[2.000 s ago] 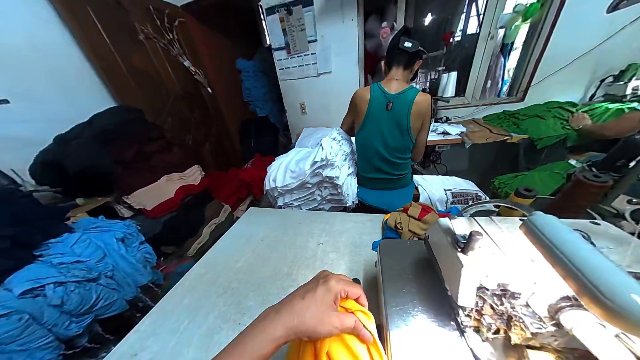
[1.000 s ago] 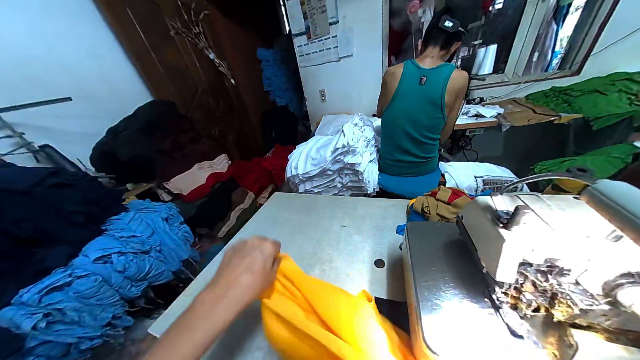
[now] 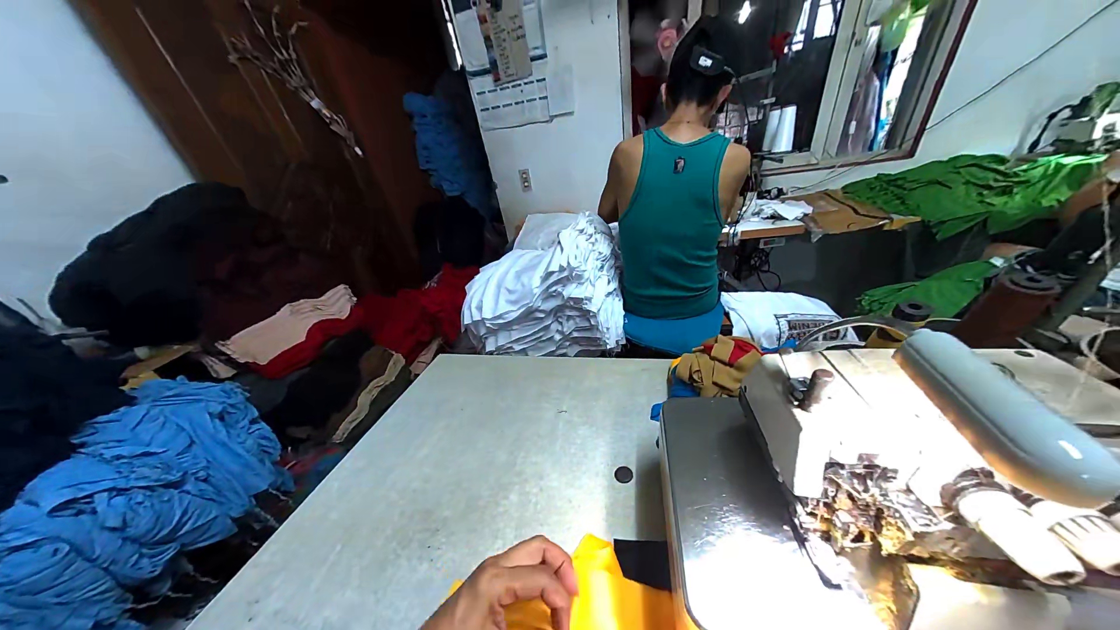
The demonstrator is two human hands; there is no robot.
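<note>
At the bottom of the head view, my left hand point(image 3: 516, 584) rests on a yellow cloth point(image 3: 617, 595), its fingers curled at the cloth's edge; whether they pinch it cannot be told. The cloth lies on the pale worktable, against the metal plate point(image 3: 726, 490) of a sewing machine point(image 3: 862, 437). A small black piece point(image 3: 643, 560) lies by the cloth and the plate. The machine's lit mechanism, which looks like an overlock's, is at the right, under a grey lamp-like tube point(image 3: 1006, 416). My right hand is out of view.
The worktable point(image 3: 490, 455) has a dark round spot. Beyond it a person in a green tank top point(image 3: 678, 227) sits facing away, beside stacked white cloth point(image 3: 551, 293). Blue garments point(image 3: 149, 490) are heaped at left, green cloth point(image 3: 980, 188) at right. A bundled tan cloth point(image 3: 717, 367) touches the table's far edge.
One second ago my left hand was farther left, holding up a corner of the spread yellow cloth. Now the hand is nearer the machine plate and less of the cloth shows.
</note>
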